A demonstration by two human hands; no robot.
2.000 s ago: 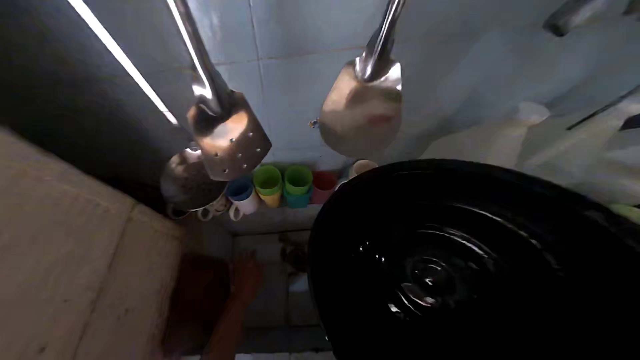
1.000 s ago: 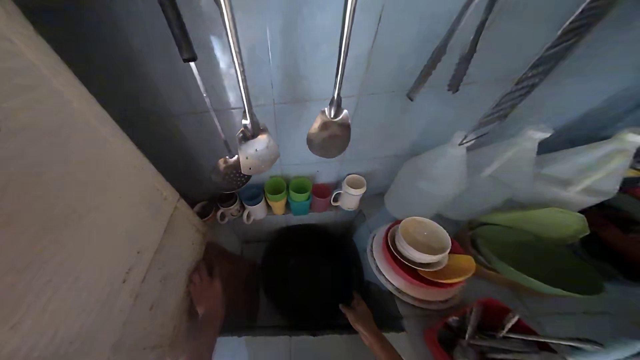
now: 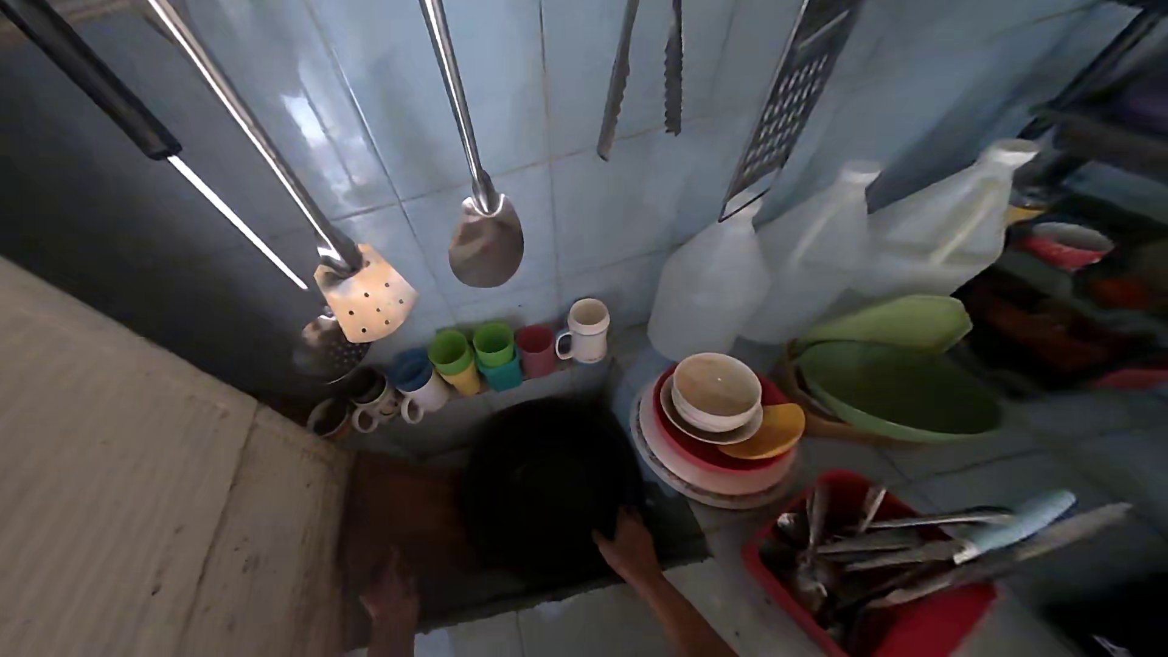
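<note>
A round black basin (image 3: 547, 484) sits low in a dark recess below the shelf of cups. My right hand (image 3: 630, 547) is at its lower right rim, fingers curled over the edge. My left hand (image 3: 392, 589) is left of the basin, by a reddish-brown surface (image 3: 392, 511); the dimness hides whether it holds anything. Behind the basin stand a white mug (image 3: 587, 330), a red cup (image 3: 536, 349), stacked green cups (image 3: 494, 344) and several other mugs.
Spatulas (image 3: 486, 242), a skimmer (image 3: 330, 347) and a grater (image 3: 789, 109) hang by the tiled wall. At right are stacked bowls (image 3: 716, 392), plastic jugs (image 3: 707, 283), green baskets (image 3: 899, 392) and a red cutlery container (image 3: 949, 620). A pale panel (image 3: 119, 456) borders the left.
The black basin, large and raised at right two seconds ago, is now low in the recess. My right hand, unseen then, shows at its rim. The view has shifted.
</note>
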